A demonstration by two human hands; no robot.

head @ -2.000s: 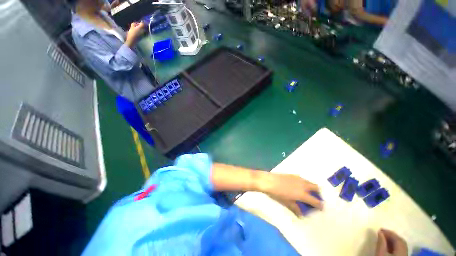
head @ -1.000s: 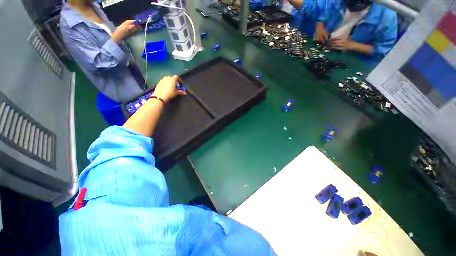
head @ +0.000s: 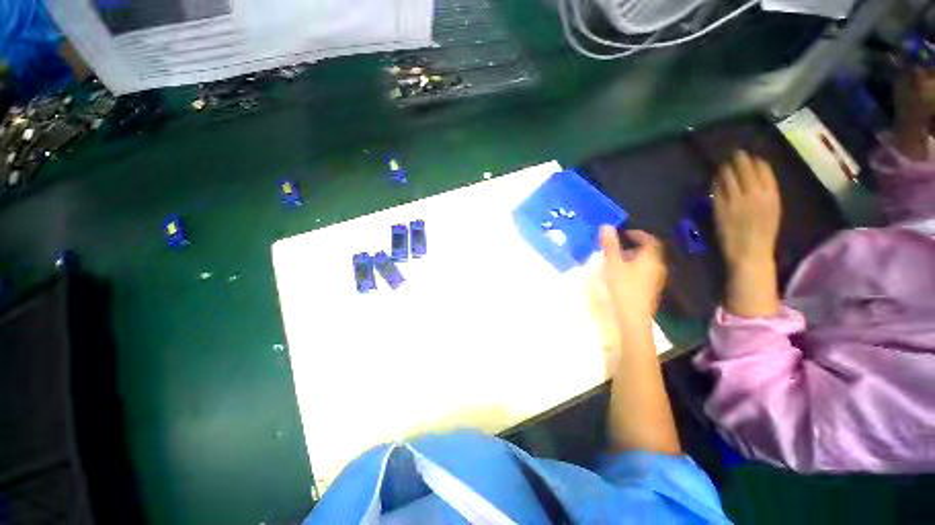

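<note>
Several blue units with dark windows (head: 400,242) lie close together on the upper left part of the white board (head: 461,338). My right hand (head: 633,269) is at the board's right edge, its thumb and fingers at the lower right corner of an open blue bin (head: 569,220) that has small white bits in it. I cannot tell whether it grips the bin or something small. My left hand is not in view.
Single blue units (head: 290,192) stand spaced along the green bench beyond the board. A dark tray (head: 36,390) is at far left. At right, a person in a pink smock (head: 820,359) has a hand over another dark tray with blue units. Small metallic parts lie behind.
The view has swung to the right. My left hand, which was over the black tray at left, is out of view. My right hand, the blue bin and the pink-sleeved neighbour now show.
</note>
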